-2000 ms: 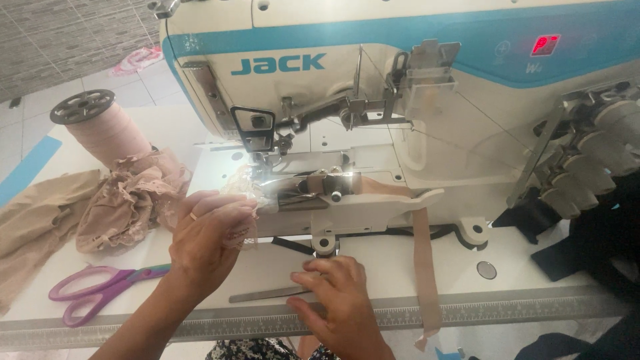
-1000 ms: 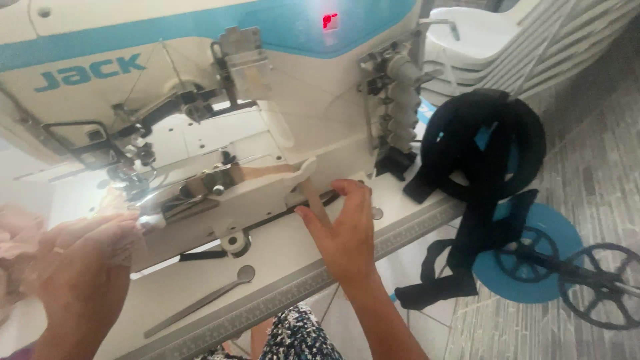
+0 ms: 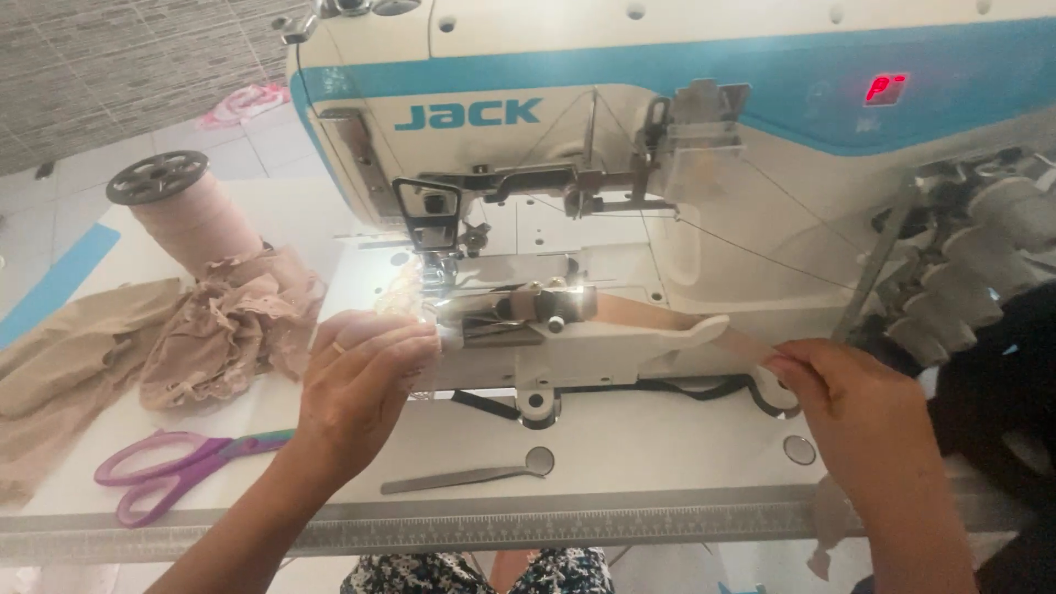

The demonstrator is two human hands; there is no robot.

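My left hand (image 3: 363, 379), with a ring on one finger, holds lace-edged fabric (image 3: 402, 297) at the needle area of a Jack sewing machine (image 3: 577, 82). Glare hides part of the fabric under the presser foot. My right hand (image 3: 841, 396) pinches a beige fabric strip (image 3: 643, 313) between thumb and fingers. That strip runs left over a white guide arm (image 3: 705, 332) into a metal binder attachment (image 3: 528, 307). Below the machine bed lie metal tweezers (image 3: 454, 480), nearest to neither hand's fingertips.
Purple-handled scissors (image 3: 177, 470) lie left of my left forearm. Behind them are crumpled beige garments (image 3: 223, 338) and a large pink spool (image 3: 194, 219). A measuring tape (image 3: 577, 526) runs along the table's front edge. Black material (image 3: 1006, 379) stands at the right.
My right hand has gone from the table near the tweezers to the beige strip and now pulls it out to the right. My left hand stays at the needle area. The view swung right and back.
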